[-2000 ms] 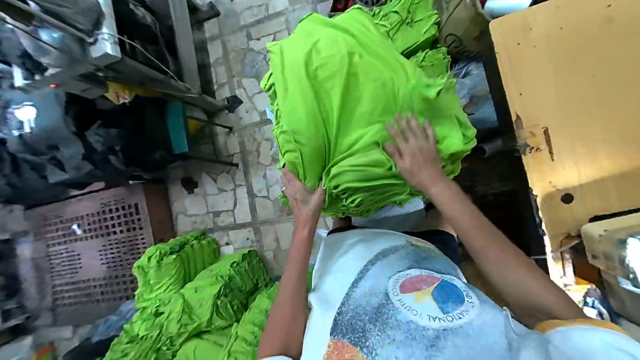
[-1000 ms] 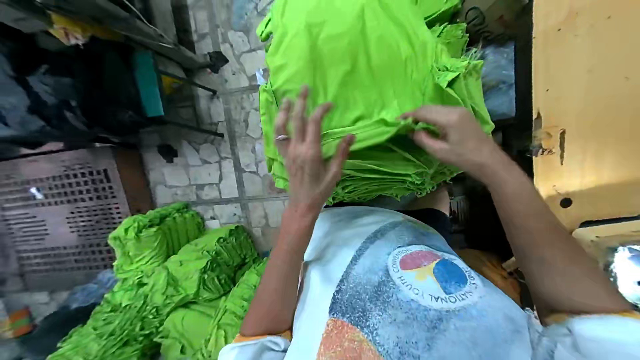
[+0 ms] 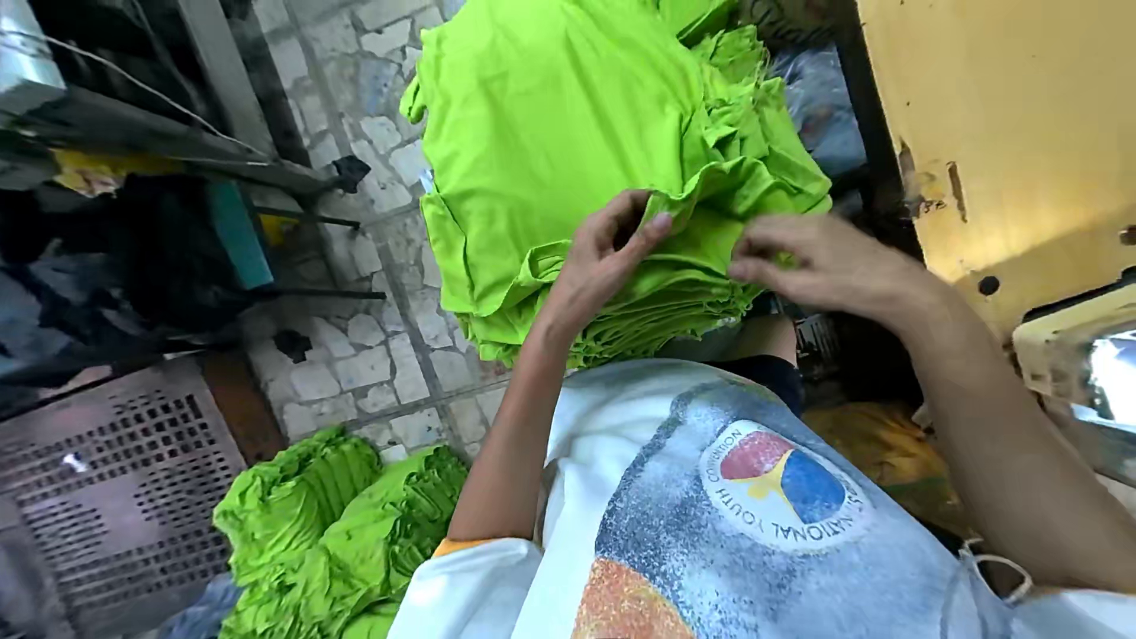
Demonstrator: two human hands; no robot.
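A thick stack of lime-green cloth pieces [image 3: 550,133] lies in front of my body, its near edge showing many folded layers. My left hand [image 3: 612,248] pinches the raised near edge of the top piece between thumb and fingers. To the right of it, my right hand [image 3: 808,262] is blurred, with fingers curled at the stack's right near corner; whether cloth is between its fingers cannot be told. More bundles of the same green cloth [image 3: 346,532] lie at the lower left.
A yellowish wooden table top [image 3: 1003,115] stands at the right, with a cream machine part [image 3: 1065,328] below it. A metal-framed rack [image 3: 160,124] with dark bags fills the left. A perforated plastic crate [image 3: 115,479] is at lower left, on the stone-patterned floor [image 3: 364,355].
My left hand, raised with spread fingers one second ago, has come down onto the top piece's edge and pinches it. That near edge is now lifted. My right hand has stayed near the right side.
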